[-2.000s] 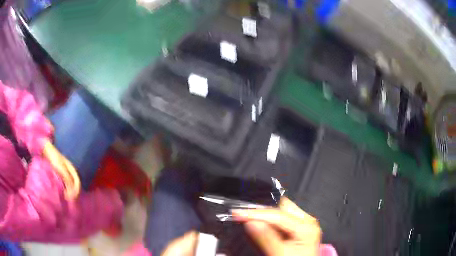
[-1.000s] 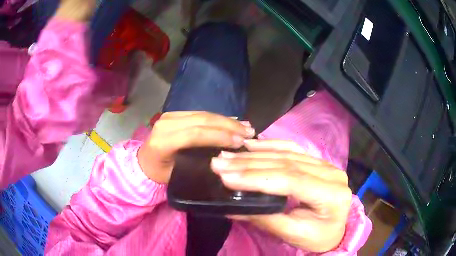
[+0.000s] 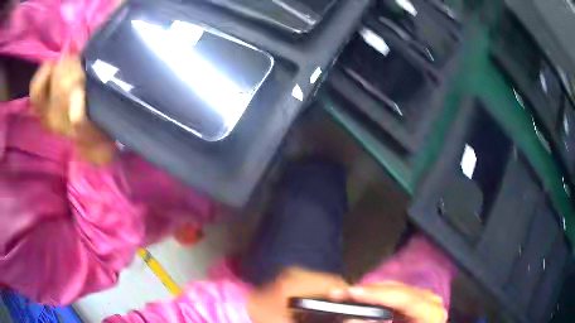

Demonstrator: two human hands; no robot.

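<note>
A dark smartphone (image 3: 340, 308) is held nearly edge-on above the lap at the bottom of the view, its edge shining white. My left hand (image 3: 284, 291) is at its left end and my right hand (image 3: 400, 299) is at its right end. Both hands are blurred and partly cut off by the lower edge. The phone's faces are mostly hidden.
At the upper left another person's hand (image 3: 60, 94) is at a black foam tray (image 3: 252, 148) holding a glossy phone (image 3: 233, 82). More trays with phones lie on the green bench (image 3: 435, 148) at right. A blue bin (image 3: 38, 309) is at lower left.
My hands and the phone now appear lower in the view, with the phone more edge-on. The other person's tray with a phone has come into view at the upper left.
</note>
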